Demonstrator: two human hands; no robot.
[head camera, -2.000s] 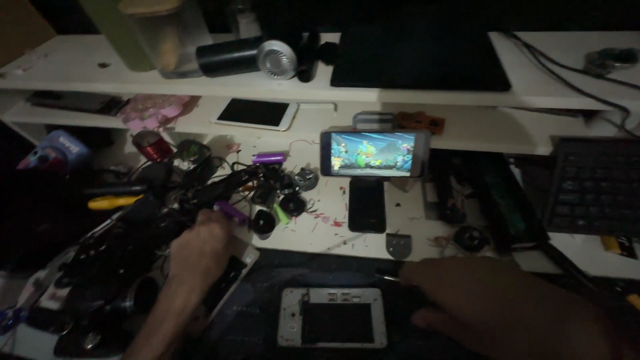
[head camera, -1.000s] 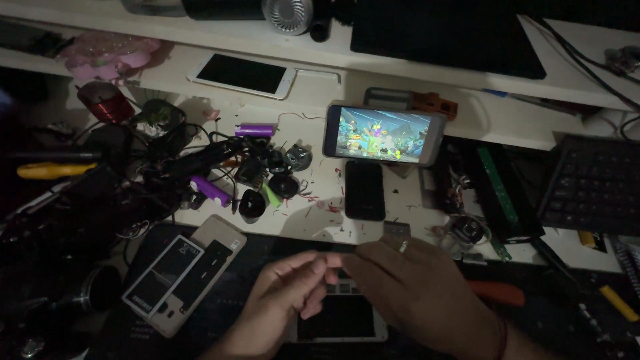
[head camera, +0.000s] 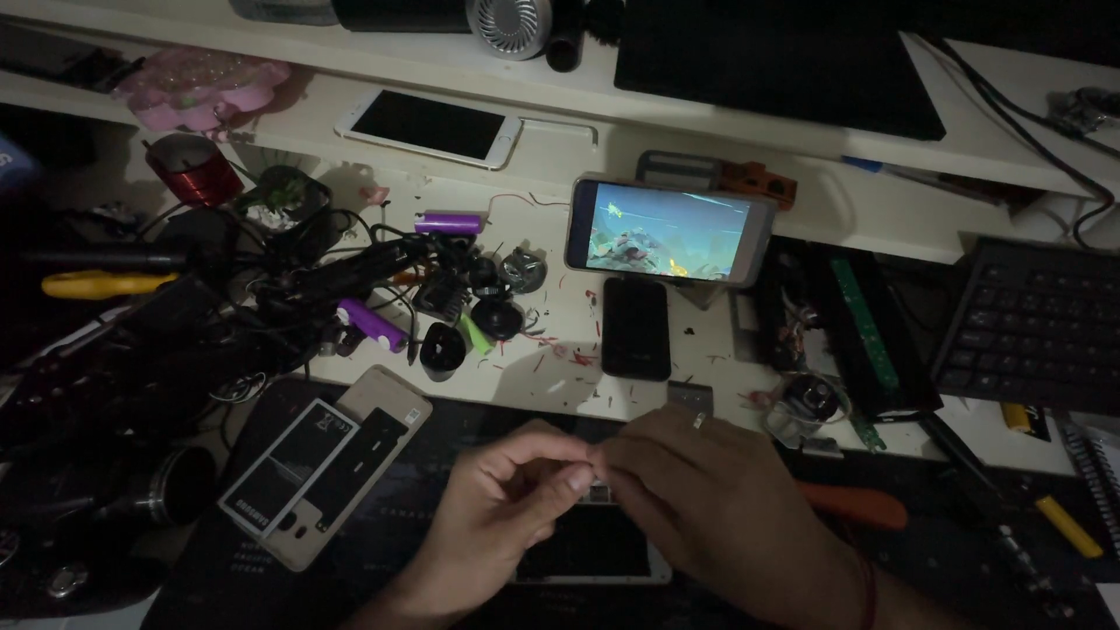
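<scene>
My left hand (head camera: 507, 507) and my right hand (head camera: 700, 490) meet at their fingertips above an opened phone body (head camera: 586, 547) on the dark mat. Whatever lies between the fingertips is too small and dim to make out. To the left of my hands, a Samsung phone battery (head camera: 287, 464) lies across a beige phone back cover (head camera: 389, 407). An orange tool handle (head camera: 857, 505) shows beside my right hand, partly covered by it. Behind my hands a black phone (head camera: 636, 328) lies flat, below a propped-up phone (head camera: 669, 229) with a lit screen.
Tangled black cables and parts (head camera: 350, 280) fill the left, with purple battery cells (head camera: 448, 224) among them. A white phone (head camera: 429, 129) lies at the back. A black keyboard (head camera: 1037, 324) and an open black casing with a green circuit board (head camera: 862, 324) stand at the right; wire scraps are scattered behind my hands.
My left hand has come from the left side to meet my right hand over the phone body. Two seconds ago they were apart. The view has shifted downward and closer.
</scene>
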